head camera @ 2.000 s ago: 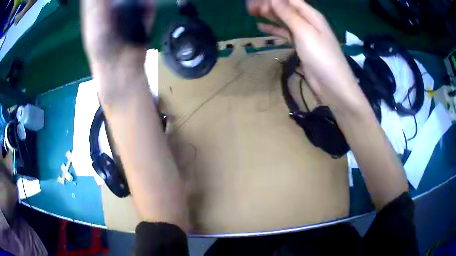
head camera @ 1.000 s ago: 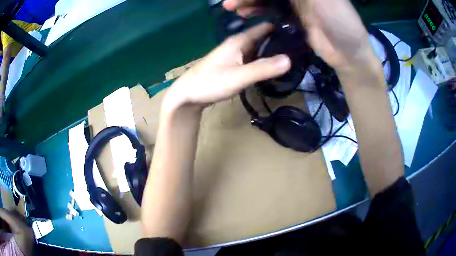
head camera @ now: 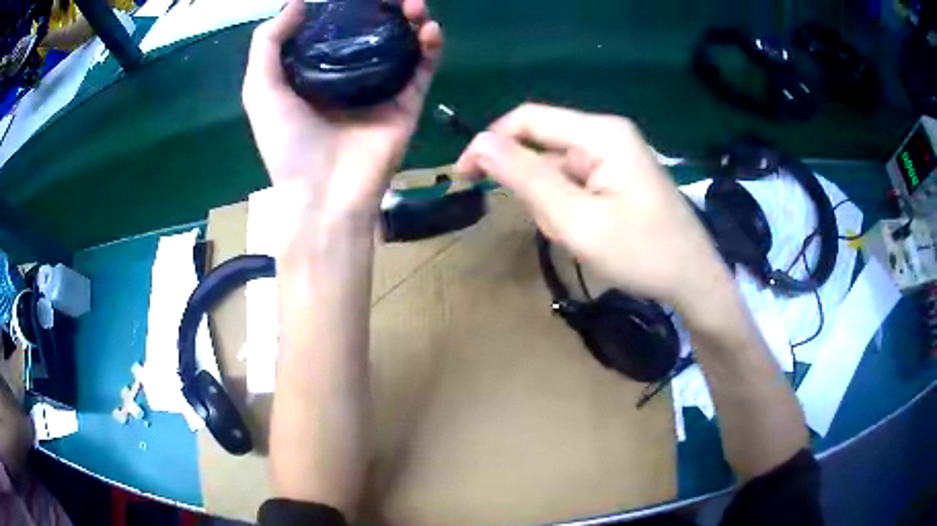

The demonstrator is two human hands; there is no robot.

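My left hand [head camera: 329, 144] is raised at the upper left, its fingers around a glossy black ear cup [head camera: 352, 51]. A second black rounded part [head camera: 437, 214] shows beside my left wrist, over the mat's far edge; whether it joins the held cup is hidden. My right hand [head camera: 606, 200] is blurred, with thumb and finger pinched on a thin black audio plug [head camera: 449, 116] whose metal tip points up and left. The plug is apart from the held cup. Below my right hand, another black headset [head camera: 632, 334] lies on the tan cardboard mat [head camera: 493, 411].
A headset [head camera: 200, 339] lies at left on the mat and papers, partly behind my left forearm. Another headset [head camera: 822, 221] lies on papers at right, beside a power supply [head camera: 912, 159] and a white sheet [head camera: 848, 344]. More headphones [head camera: 755, 77] lie on the far green strip.
My left hand has moved up and left with an ear cup in its grip. My right hand has come down and now pinches the plug. The view has shifted.
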